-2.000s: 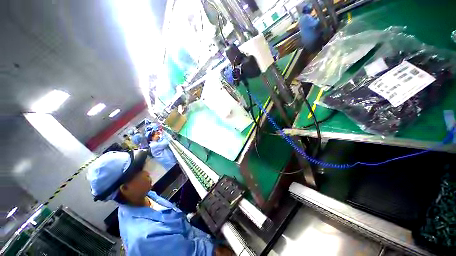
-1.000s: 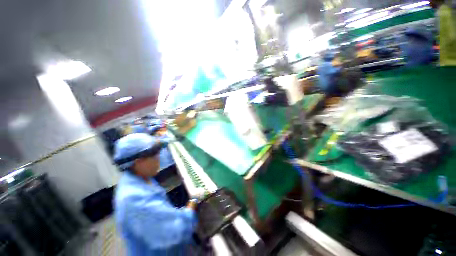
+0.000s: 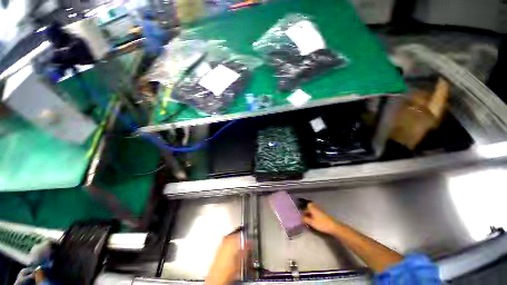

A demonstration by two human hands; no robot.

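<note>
A pink smartphone (image 3: pixel 286 214) lies on the shiny metal bed (image 3: pixel 356 207). My right hand (image 3: pixel 319 218) is just right of it, over the bed, with small black components (image 3: pixel 303 204) at its fingertips. My left hand (image 3: pixel 227 259) is blurred at the lower middle, left of the phone, cut off by the bottom edge. A thin dark shape shows at its fingertips; whether it is held is unclear.
Behind the rail (image 3: pixel 356 171) are a bin of dark-green parts (image 3: pixel 279 153), a bin of glossy black parts (image 3: pixel 340 139) and an open cardboard box (image 3: pixel 414 122). Bagged parts (image 3: pixel 222 83) lie on the green shelf. A person's gloved hand (image 3: pixel 41 253) is beside a black pallet (image 3: pixel 83 250).
The view has swung right and down from the line and the blue-clad worker to the bed and bins. Both my hands and the phone have come into view.
</note>
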